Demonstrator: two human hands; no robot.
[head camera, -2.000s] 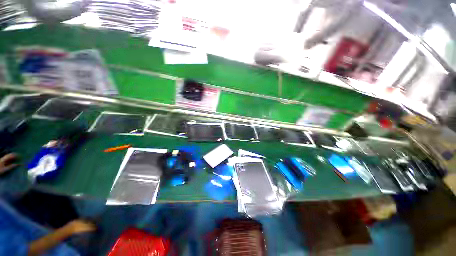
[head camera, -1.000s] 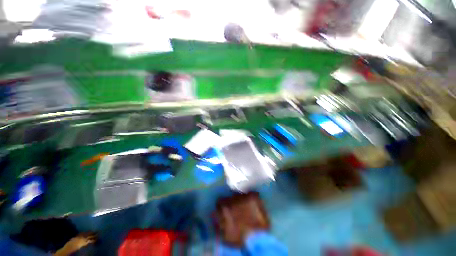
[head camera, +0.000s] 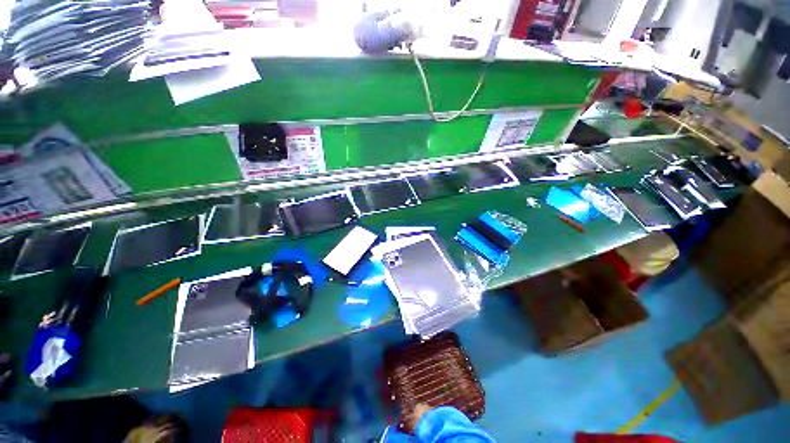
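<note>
My right hand (head camera: 417, 417), in a blue sleeve, is small at the bottom edge, over the near part of a brown slatted stool (head camera: 435, 376). Its fingers are unclear, and I cannot tell whether it grips the stool. My left hand is not in view. On the green bench (head camera: 312, 333), panel sheets with white borders lie at the front (head camera: 424, 281), beside a white card (head camera: 350, 251) and blue film (head camera: 364, 298). A black coil (head camera: 275, 292) overlaps another sheet (head camera: 212, 333). Dark panels (head camera: 318, 213) line the back.
A red stool (head camera: 267, 426) stands under the bench front, with another person's hand (head camera: 158, 430) at lower left. An open cardboard box (head camera: 580, 311) sits below the bench, with more cardboard (head camera: 728, 368) at right. A cable (head camera: 430, 86) hangs from the shelf.
The view has shifted and become sharper. The blue sleeve, absent two seconds ago, came in at the bottom by one second ago; the hand now shows over the brown stool.
</note>
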